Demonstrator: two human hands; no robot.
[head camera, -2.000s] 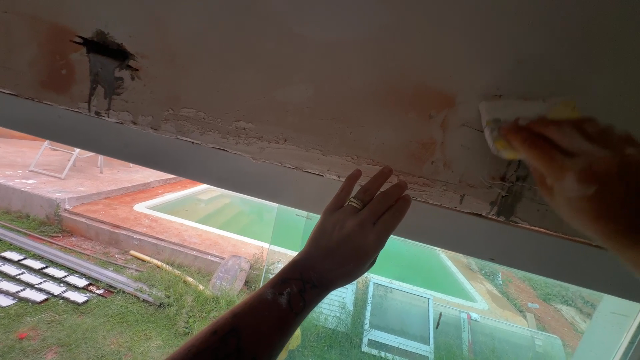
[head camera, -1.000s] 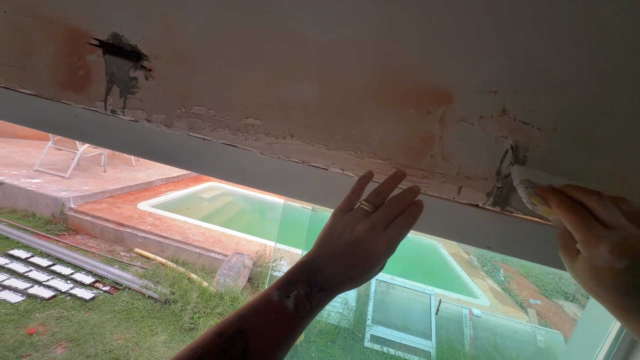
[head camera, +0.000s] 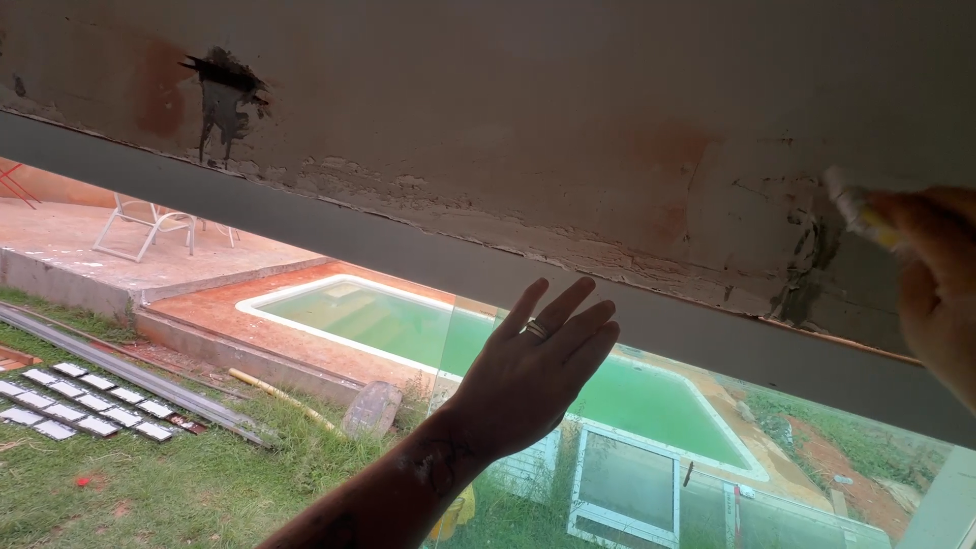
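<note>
My left hand (head camera: 534, 374), a ring on one finger, rests its spread fingertips against the grey frame (head camera: 366, 236) below the wall. My right hand (head camera: 934, 259), partly cut off by the right edge, grips a whitish scraper-like tool (head camera: 850, 202) with some yellow on it; the tool is blurred. It is at the rough plastered wall (head camera: 488, 114), just right of a dark damp-looking patch (head camera: 808, 267). Peeling, cracked plaster (head camera: 595, 255) runs along the wall's lower edge. At the upper left the wall has a dark jagged hole (head camera: 225, 80) with grey filler below it.
Behind a glass pane (head camera: 473, 328) lies a green swimming pool (head camera: 633, 396). White-framed window panels (head camera: 625, 488) stand in the grass. Outside at left are a folding chair (head camera: 152, 225), long metal profiles (head camera: 137, 366), rows of white-topped pieces (head camera: 84, 400) and a yellow pole (head camera: 282, 396).
Since one second ago my right hand has moved up with the tool, away from the wall's lower edge. My left hand stays against the frame.
</note>
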